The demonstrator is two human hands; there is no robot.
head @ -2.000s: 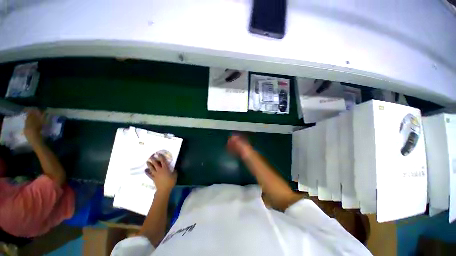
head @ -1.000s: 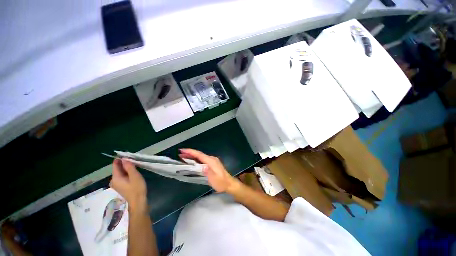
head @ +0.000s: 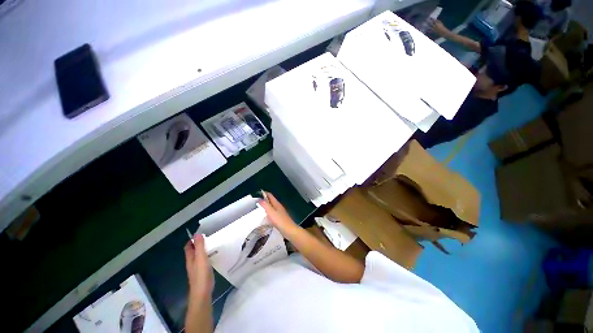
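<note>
A white printed retail carton (head: 242,244) is held over the green bench, in front of my body. It has depth, and its top end facing the belt is open with flaps raised. My left hand (head: 199,270) grips its left edge. My right hand (head: 278,216) grips its upper right side at a flap. A pile of flat box blanks (head: 123,309) lies on the bench at the lower left, cut off by the picture's edge. Stacked erected boxes (head: 331,123) lean in a row at the right, taller than the blanks.
A filled tray (head: 235,129) and a printed box (head: 182,153) lie on the green belt behind a pale rail (head: 162,221). A phone (head: 80,80) lies on the white shelf. A torn corrugated case (head: 383,227) stands at right; a person (head: 491,81) sits beyond.
The flat folded carton between my hands has been opened into a box shape, its print now facing up. The view has turned further right, showing more floor and people.
</note>
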